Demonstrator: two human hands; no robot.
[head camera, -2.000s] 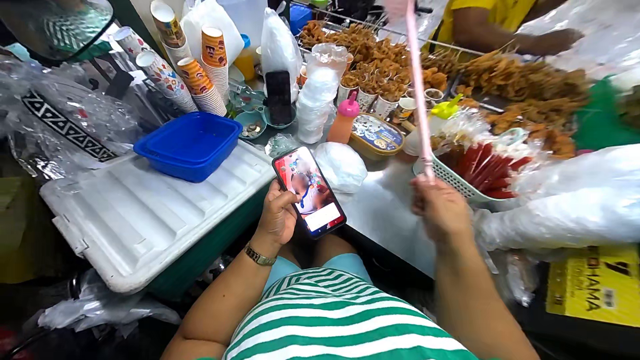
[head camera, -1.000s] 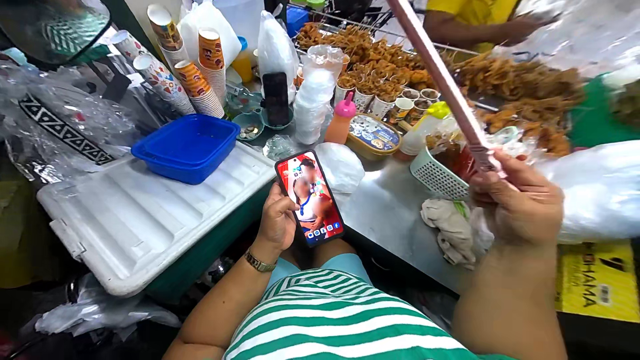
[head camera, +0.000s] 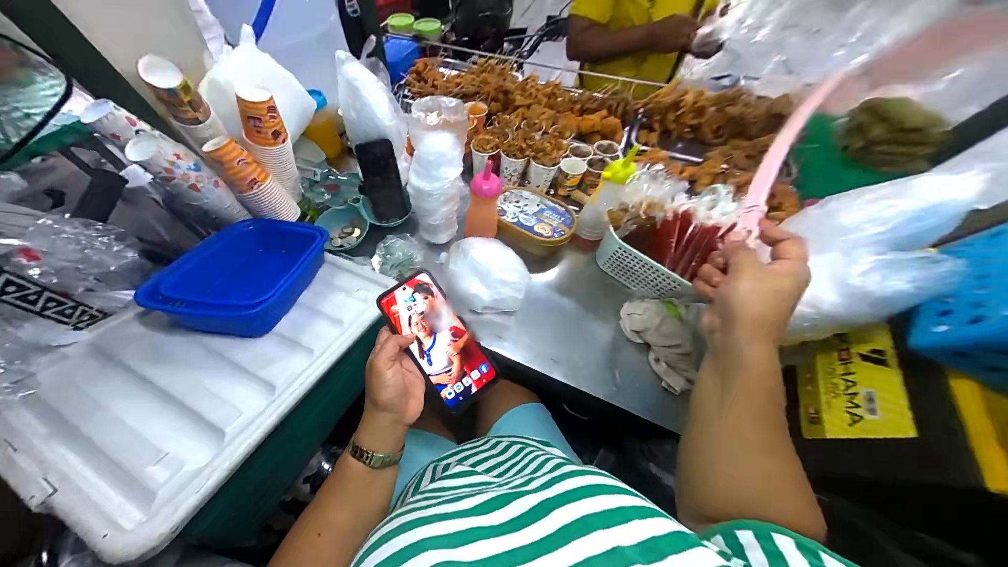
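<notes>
My left hand (head camera: 394, 376), with a metal watch at the wrist, holds a smartphone (head camera: 438, 340) above my lap; its screen is lit, with a photo and a row of icons. In my right hand (head camera: 756, 272) is the lower end of a pink stick (head camera: 776, 161), whose upper part blurs toward the upper right. Just left of this hand stands a pale green perforated basket (head camera: 642, 266) with bags of red sauce (head camera: 681, 246). A crumpled cloth (head camera: 660, 340) lies on the metal counter (head camera: 579, 346) below the basket.
A blue plastic tub (head camera: 236, 276) rests on a white cooler lid (head camera: 197, 394). Stacked paper cups (head camera: 268, 142), a pink-capped bottle (head camera: 483, 206) and an oval tub (head camera: 537, 214) stand farther back. Beyond are trays of fried food (head camera: 543, 102) and a person in yellow (head camera: 622, 35).
My right hand has swung the pink stick, which leaned to the upper left a second ago and now points to the upper right. The phone's screen shows a different picture from two seconds ago.
</notes>
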